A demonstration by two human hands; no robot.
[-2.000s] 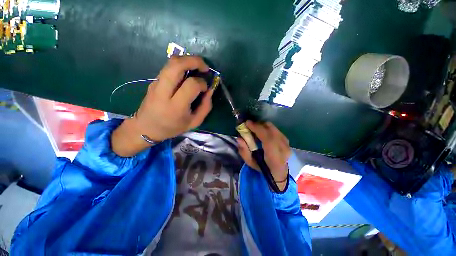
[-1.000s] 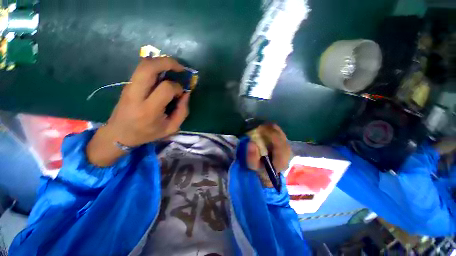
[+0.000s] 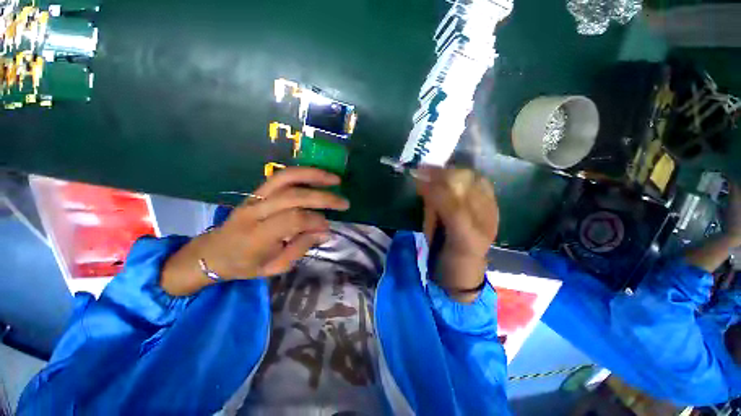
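Observation:
An LCD module (image 3: 328,114) with a dark screen and a gold strip at its right end lies on the dark green mat. A green circuit board (image 3: 323,153) lies just below it, with yellow-orange flex tabs (image 3: 283,132) to the left. My left hand (image 3: 280,218) is at the board's lower edge, fingers bent, with a short piece of solder wire (image 3: 237,193) showing behind it. My right hand (image 3: 461,207) is blurred at the near end of the stack of LCD modules (image 3: 445,110). The soldering iron's thin grey tip (image 3: 396,165) sticks out left of its fingers; its handle is hidden.
A batch of boards (image 3: 67,61) lies at far left. A whitish cup (image 3: 532,132) with silvery material stands right of the stack, with a silvery clump (image 3: 603,12) behind it. A black fan (image 3: 603,231) is at right, beside another person's blue sleeve (image 3: 626,325). Red-and-white sheets (image 3: 93,227) line the front.
My left hand has let go of the dark-screened module, now lying on the mat, and moved down toward me. My right hand has moved up and right to the stack's near end.

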